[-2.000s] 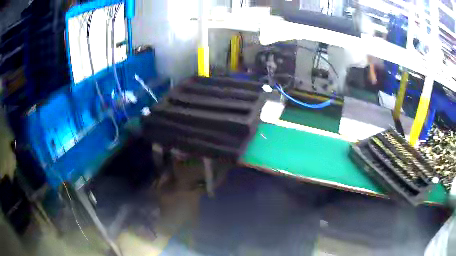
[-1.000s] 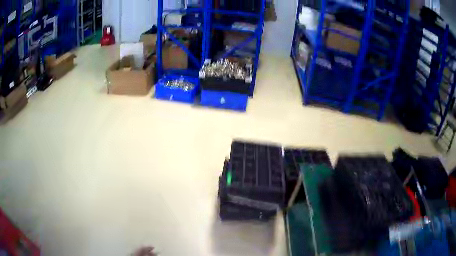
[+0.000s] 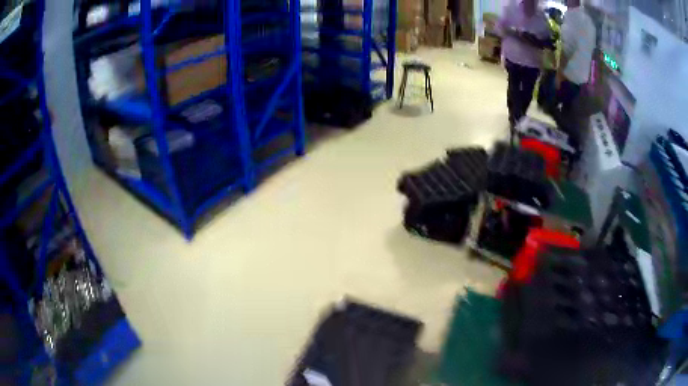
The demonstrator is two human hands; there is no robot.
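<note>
Neither of my hands is in the picture. Nearest in front of me, a black tray or stack of trays (image 3: pixel 362 343) is at the bottom centre, cut off by the lower edge. To its right is a green bench surface (image 3: pixel 474 339). A larger stack of black trays with pockets (image 3: pixel 581 309) stands at the lower right, blurred. Further off, more black trays (image 3: pixel 445 188) are piled beside a low bench.
Blue racks (image 3: pixel 162 143) with boxes stand at left. A blue bin (image 3: pixel 105 350) with shiny pieces above it is at lower left. Red chairs or bins (image 3: pixel 539 249) stand by the benches. A stool (image 3: pixel 416 84) and several people (image 3: pixel 522 45) are further back. Pale floor (image 3: pixel 264 264) lies between.
The view has swung right, from the green bench to the open floor, then along the row of benches. The racks have shifted left in view. A hand partly seen at the bottom edge is gone.
</note>
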